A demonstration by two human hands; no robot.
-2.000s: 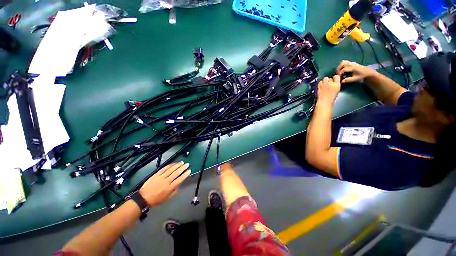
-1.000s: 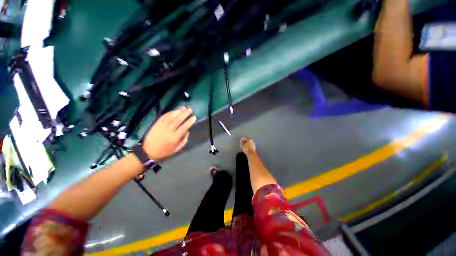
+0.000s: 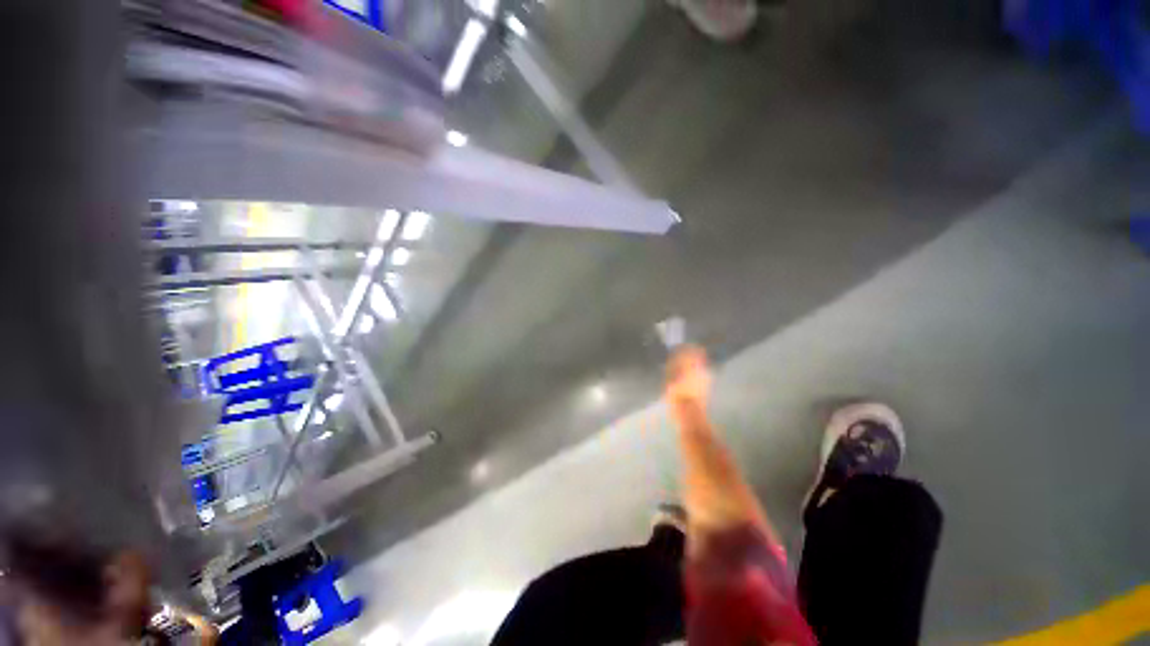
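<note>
My right hand point(image 3: 687, 375) is small and blurred near the middle of the view, with the bare arm and red sleeve reaching down toward the grey floor. A small whitish item point(image 3: 670, 332) shows right at its fingertips. The blur hides whether the fingers hold it or only touch it. I cannot make out my left hand.
Pale bench-frame bars point(image 3: 542, 199) cross the upper left. Blue stools point(image 3: 262, 379) stand beyond them. My shoe point(image 3: 864, 442) is on the floor at right. A blurred skin-toned shape point(image 3: 82, 587) is at the lower left. A yellow line point(image 3: 1097, 621) runs at the lower right.
The view has swung from the harness pile on the green bench down to the floor and bench frame. My left hand has gone from sight. My right hand is now beside the small whitish item.
</note>
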